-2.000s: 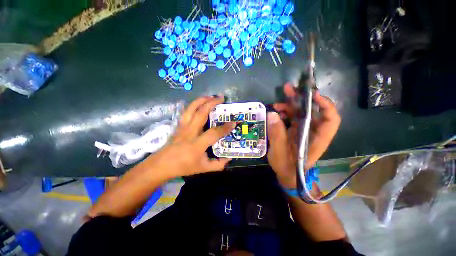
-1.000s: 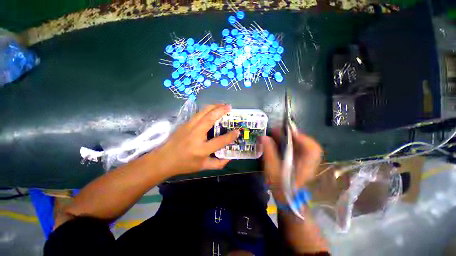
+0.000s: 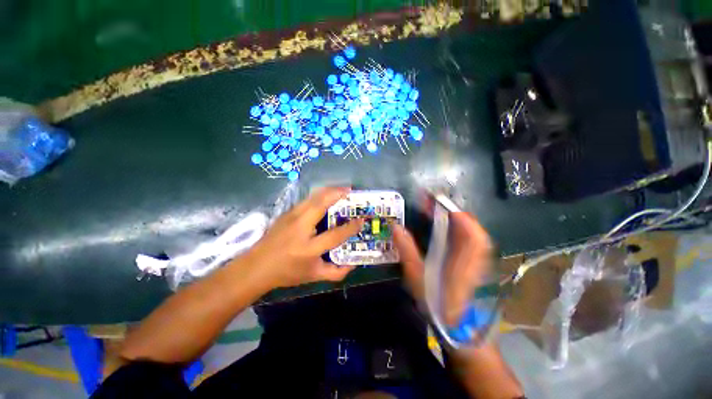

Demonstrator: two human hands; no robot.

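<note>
The open white rounded-square unit (image 3: 367, 259) lies on the dark green bench near its front edge, with a circuit board (image 3: 384, 227) and a small yellow block (image 3: 376, 226) inside. My left hand (image 3: 300, 238) grips its left side, one finger reaching in over the board. My right hand (image 3: 457, 253) is blurred at the unit's right, its thumb or a finger at the shell's right edge. A grey-white cable (image 3: 437, 269) runs down across this hand to the blue wrist band (image 3: 472, 321). The soldering iron itself is mostly hidden or blurred.
Blue discs with wire legs (image 3: 363, 109) are heaped behind the unit. A bundled white cord (image 3: 226, 243) lies left. A bag of blue contents (image 3: 35, 148) is at far left. A dark box (image 3: 601, 101) and black tray (image 3: 519, 136) stand right. A rusty rail (image 3: 203, 66) runs behind.
The camera view has shifted. My left hand stays on the unit. My right hand has turned, and the iron, which pointed up earlier, no longer shows clearly.
</note>
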